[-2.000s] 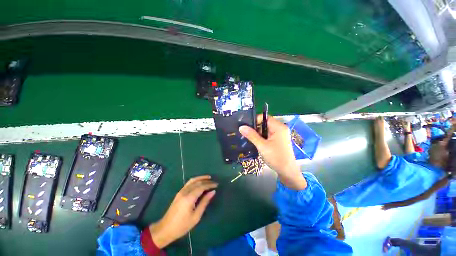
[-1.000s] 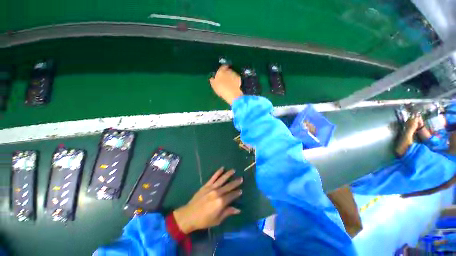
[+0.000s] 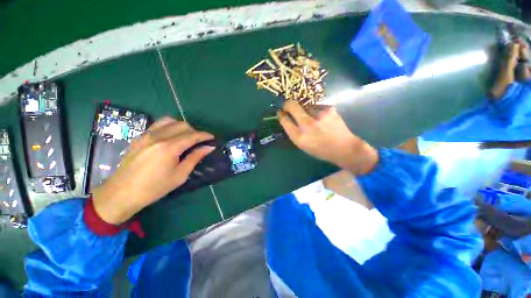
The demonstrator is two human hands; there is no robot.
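Note:
A phone mid-frame assembly (image 3: 241, 155) lies sideways on the bench, its board end with a bright silver patch to the right. My left hand (image 3: 152, 166) holds its battery end, thumb and finger at the upper edge, and hides much of it. My right hand (image 3: 326, 137) is at the near edge of the pile of flex parts (image 3: 294, 75), fingertips bent down. A slim tool's silver-grey end (image 3: 269, 139) sticks out left from under this hand; the rest is mostly hidden. I cannot tell whether the fingertips pinch a flex strip.
More phone assemblies (image 3: 43, 139) lie on the left, one partly behind my left hand. A blue parts bin (image 3: 389, 39) with a few strips stands beyond the pile. The conveyor's worn white edge (image 3: 192, 26) runs along the top. Another person's hand (image 3: 506, 70) and blue sleeve are at right.
My right hand has come back from the conveyor to the pile. My left hand has moved left onto a phone, now turned sideways. The view has shifted down towards the bench.

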